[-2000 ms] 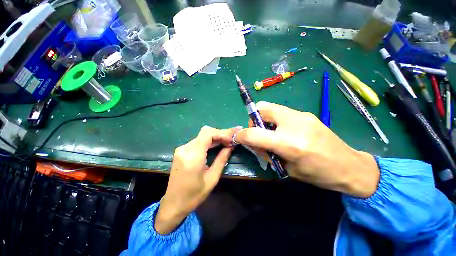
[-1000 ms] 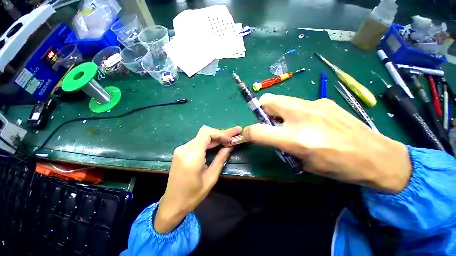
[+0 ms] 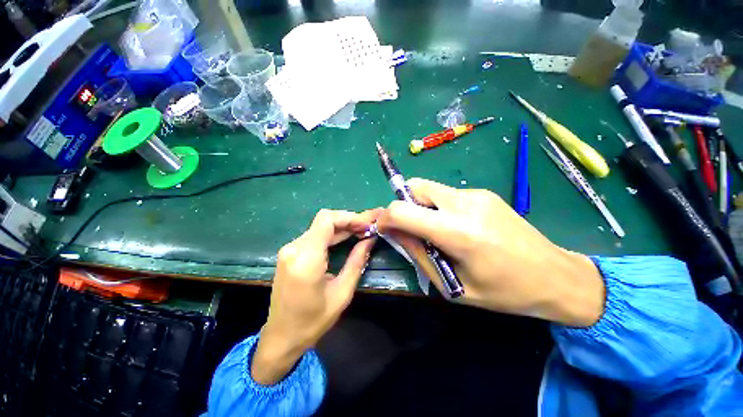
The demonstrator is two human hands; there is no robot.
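Note:
My left hand (image 3: pixel 314 273) pinches a small metallic part (image 3: pixel 371 230) between thumb and fingertips, above the bench's front edge. Fingers hide most of the part. My right hand (image 3: pixel 481 248) holds a black marker (image 3: pixel 441 269) slantwise, its tip pointing up and away from the part. The right fingertips touch the part beside the left fingertips. A white cloth (image 3: pixel 418 262) hangs below the right fingers, partly hidden by them.
On the green bench (image 3: pixel 236 216) lie a black cable (image 3: pixel 187 194), red-yellow screwdriver (image 3: pixel 440 139), blue pen (image 3: pixel 522 171), tweezers (image 3: pixel 583 186), yellow-handled tool (image 3: pixel 576 147) and hot air gun (image 3: pixel 680 208). Solder spool (image 3: pixel 164 153), plastic cups (image 3: pixel 251 71) and papers (image 3: pixel 334 69) stand behind. Black trays (image 3: pixel 122 350) are lower left.
Since one second ago, my right hand has moved slightly left and down, and the white cloth shows under it again. My left hand has barely moved and still pinches the part.

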